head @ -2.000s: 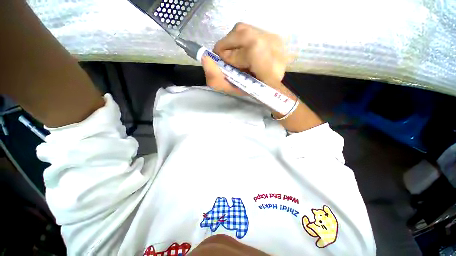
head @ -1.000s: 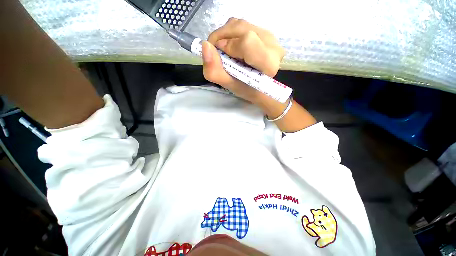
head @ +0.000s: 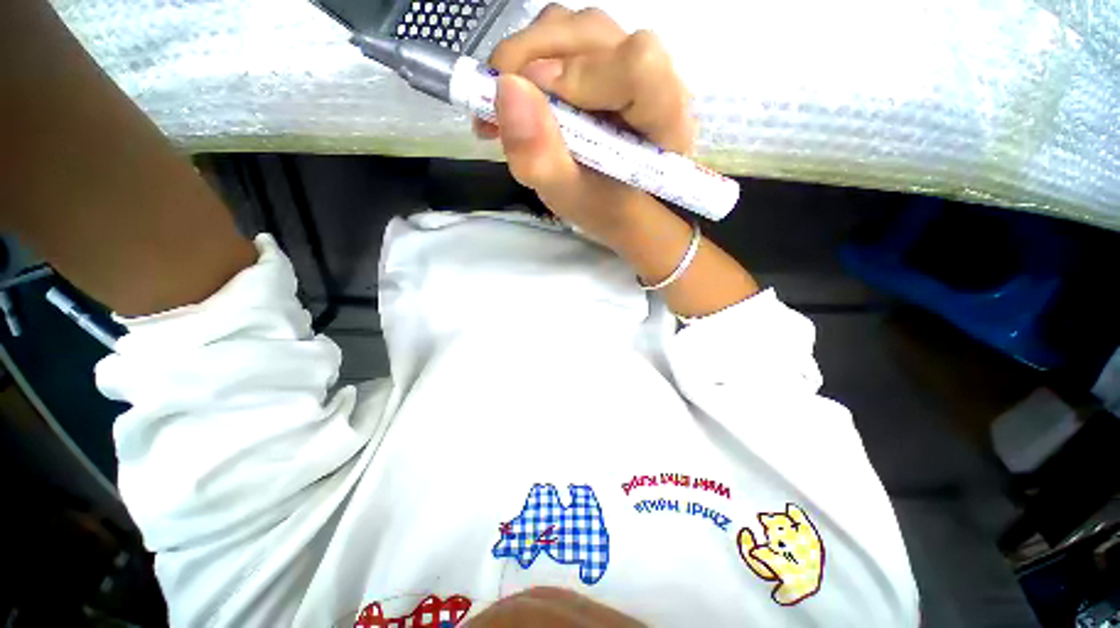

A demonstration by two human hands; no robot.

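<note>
My right hand (head: 590, 111), bare and with a thin bracelet, grips a thick white paint marker (head: 614, 157). The marker's grey nozzle points up and left, with its tip at the near edge of a grey sheet-metal chassis (head: 501, 27). Whether the tip touches the metal is hard to tell. Only the chassis's end with a grid of holes shows at the top; the rest is cut off by the frame. My left forearm reaches up past the top left edge, and my left hand is out of the picture.
Shiny bubble wrap (head: 860, 92) covers the bench under the chassis. A blue plastic stool (head: 970, 288) stands below the bench at the right. Slim white sticks (head: 81, 317) lie on a dark side table at the far left. A white object is at the lower right.
My right hand and the marker have moved up and left, the tip passing along the chassis's near edge. The marker lies at a flatter angle. My left forearm has hardly moved.
</note>
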